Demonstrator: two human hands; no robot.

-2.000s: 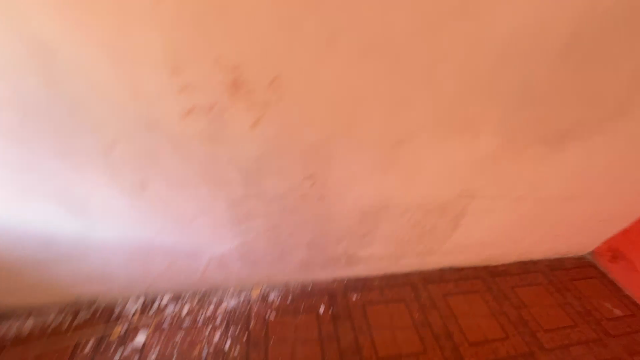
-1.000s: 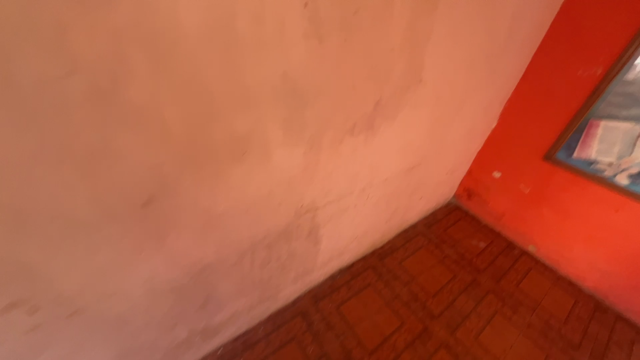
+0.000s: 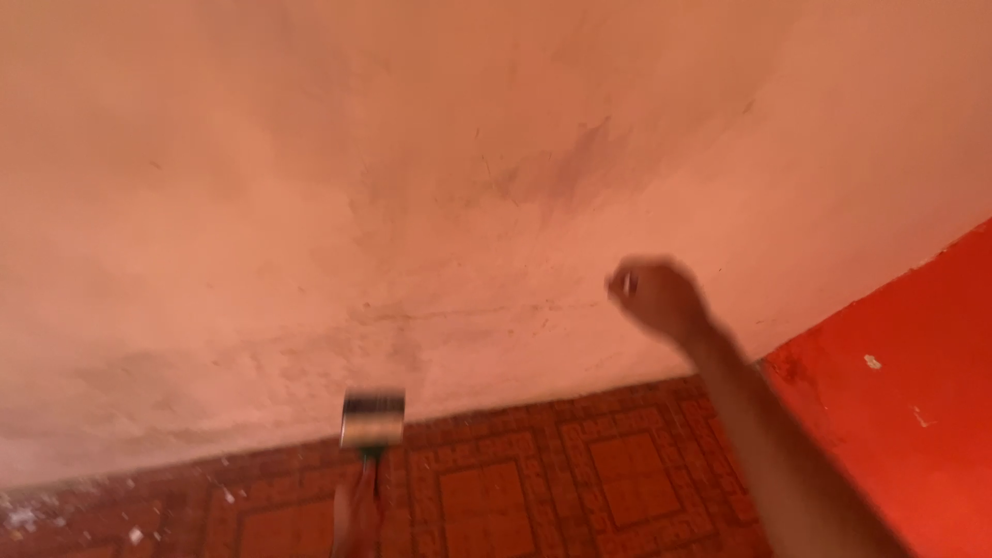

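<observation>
At the lower centre-left, my left hand (image 3: pixel 358 508) grips the handle of a flat paintbrush (image 3: pixel 373 418) with dark bristles, a pale metal band and a green part below it. The brush points up, its bristles seen against the foot of the pale orange plaster wall (image 3: pixel 480 232). On the right, my blurred right hand (image 3: pixel 659 298) is raised before the wall with its fingers curled in. A small light spot shows at the fingers; whether it is a held thing cannot be told. The wall bears darker stains and a thin crack-like line.
A red wall (image 3: pixel 914 403) with chipped spots meets the pale wall in a corner at the right. The patterned reddish-brown floor (image 3: pixel 484 508) runs along the wall's foot. White flakes (image 3: pixel 23 518) lie scattered on it at the lower left.
Both hands and the paintbrush have come into view; neither earlier frame shows them. The view has turned back left from the corner, and the framed picture on the red wall is out of sight.
</observation>
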